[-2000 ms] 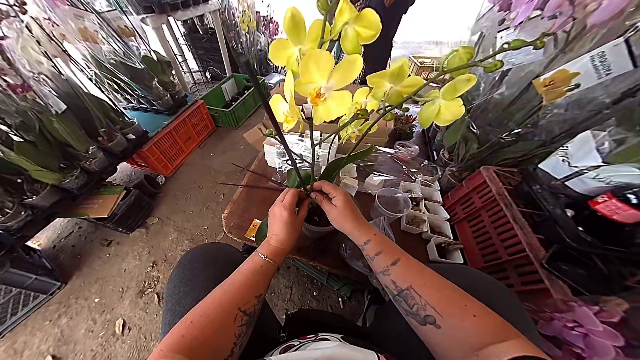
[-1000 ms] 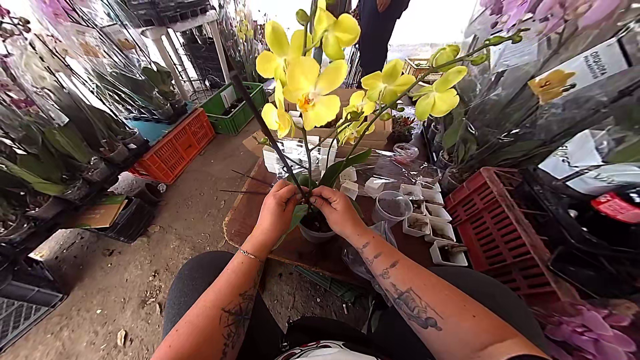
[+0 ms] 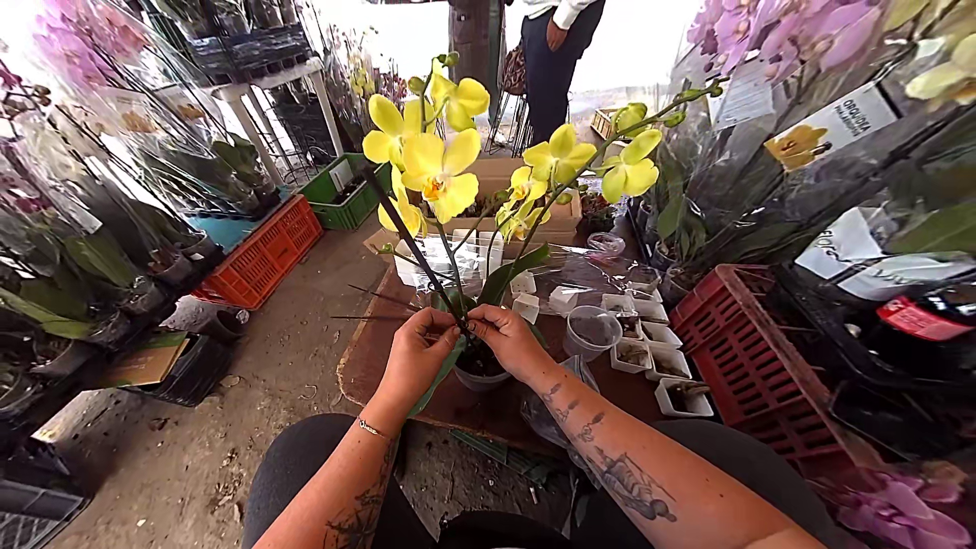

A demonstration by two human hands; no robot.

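A potted orchid with yellow flowers [image 3: 442,175] stands near the front of a brown wooden table [image 3: 374,358]. Its plastic pot [image 3: 482,380] sits between my wrists. My left hand [image 3: 425,343] pinches at the base of the stems, close to a dark thin stake [image 3: 404,240] that leans up to the left. My right hand [image 3: 503,335] pinches the same spot from the other side, fingertips almost touching those of the left. What exactly lies between the fingertips is too small to tell. Thin dark sticks [image 3: 374,317] point leftward beside my left hand.
Small white square pots [image 3: 671,360], a clear plastic cup [image 3: 592,332] and a cardboard box [image 3: 560,221] are on the table. A red crate [image 3: 762,358] stands right, orange [image 3: 267,248] and green [image 3: 343,194] crates left. Wrapped orchids line both sides. A person [image 3: 553,61] stands behind.
Both hands stay at the stem base, with only small finger movements. The dark stake leans slightly more to the left than two seconds ago. More of the standing person is in view.
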